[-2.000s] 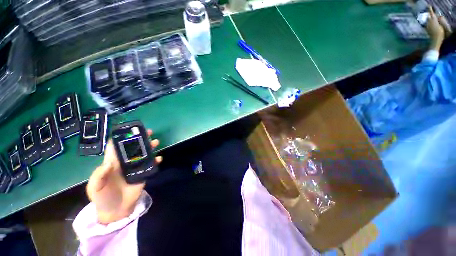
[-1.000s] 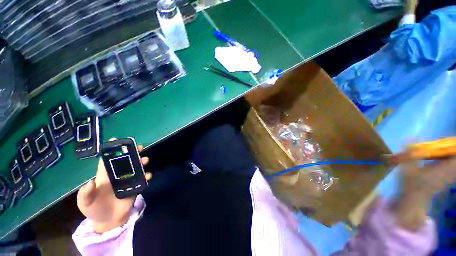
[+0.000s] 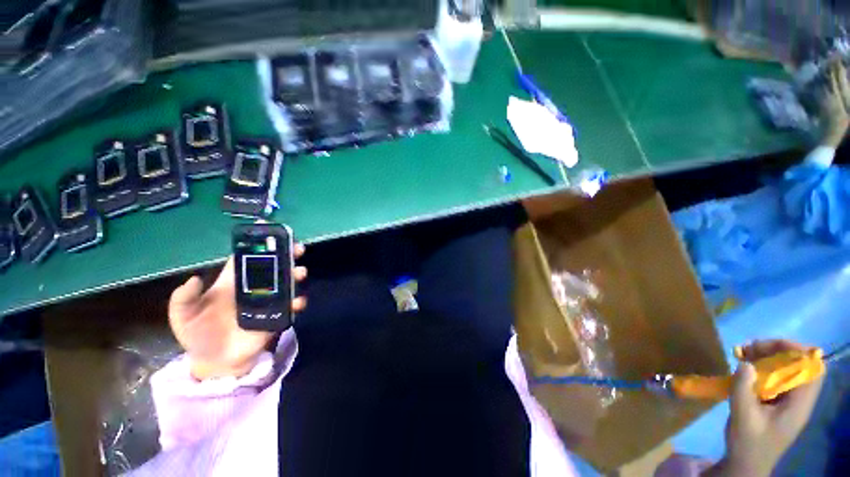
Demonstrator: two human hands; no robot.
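My left hand (image 3: pixel 219 317) holds a black handset housing (image 3: pixel 264 279) flat on the palm and fingers, front up, below the bench edge. A pale rectangle outline shows on its front. My right hand (image 3: pixel 769 419), at the lower right, is closed around an orange-yellow handled tool (image 3: pixel 790 373). A blue cord or thin shaft (image 3: pixel 596 382) runs left from the tool over the cardboard box; which it is, I cannot tell. Several similar housings (image 3: pixel 252 175) lie in a row on the green bench at left.
A four-pocket tray (image 3: pixel 359 93) holds black parts. Beside it stand a white bottle (image 3: pixel 459 42), tweezers (image 3: pixel 522 154), a white wipe (image 3: pixel 542 130) and a blue pen (image 3: pixel 536 88). An open box (image 3: pixel 643 252) holds clear plastic. A coworker's blue sleeve (image 3: pixel 820 200) is at right.
My right hand has come into view with the orange tool and has moved left and down since one second ago. My left hand still holds the handset. The view has shifted.
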